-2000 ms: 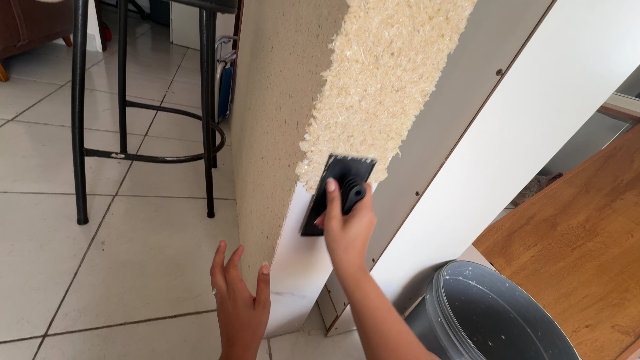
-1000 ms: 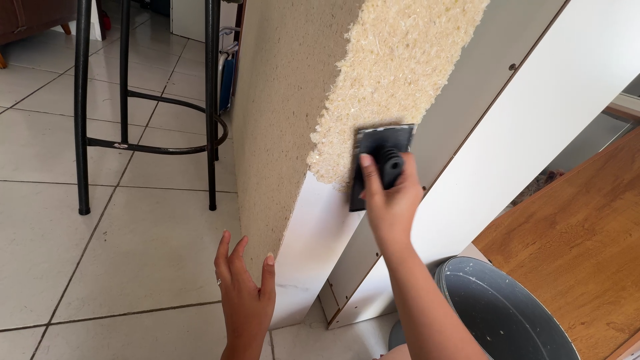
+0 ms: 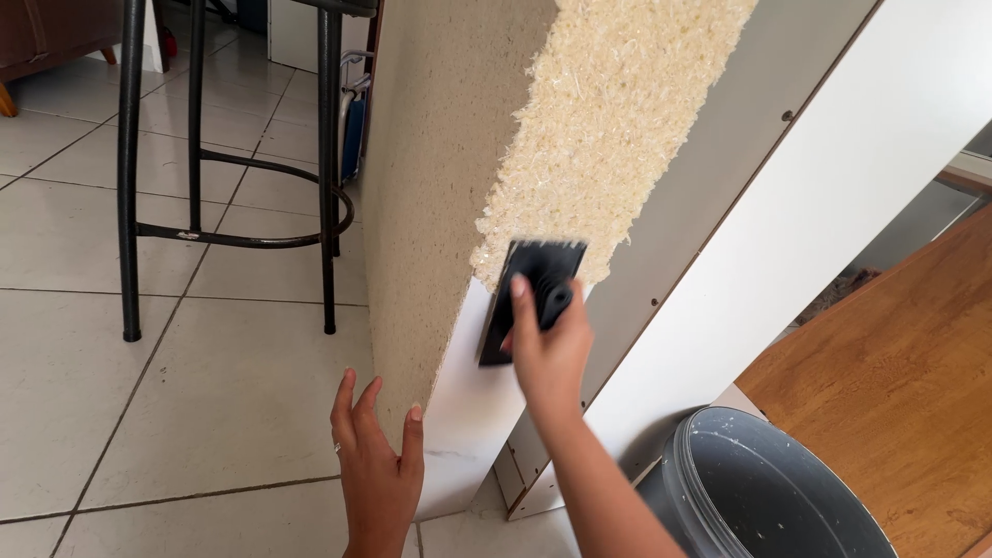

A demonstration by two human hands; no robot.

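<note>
My right hand [image 3: 550, 341] grips the knob handle of a small black plastic float [image 3: 504, 329]. The float lies against the narrow end face of a wall, at the lower edge of a coarse, cream-coloured fibrous plaster coating [image 3: 612, 124]. Beneath that coating the end face is smooth and white [image 3: 473, 418]. My left hand [image 3: 380, 457] holds nothing; its fingers are spread beside the lower corner of the wall, and a ring shows on one finger. The broad side of the wall [image 3: 434, 155] has a speckled beige finish. Whether the left fingertips touch it, I cannot tell.
A dark grey bucket [image 3: 775, 496] with pale specks stands at the lower right, near my right forearm. Beside the wall runs a white panel [image 3: 744, 256] with a grey inner face. A black metal stool [image 3: 329, 186] stands on the tiled floor [image 3: 248, 372]; a wooden surface [image 3: 891, 387] lies at right.
Over the last second my right hand has moved the float left and slightly down, from the right part of the end face towards its left edge. My left hand has stayed nearly in place.
</note>
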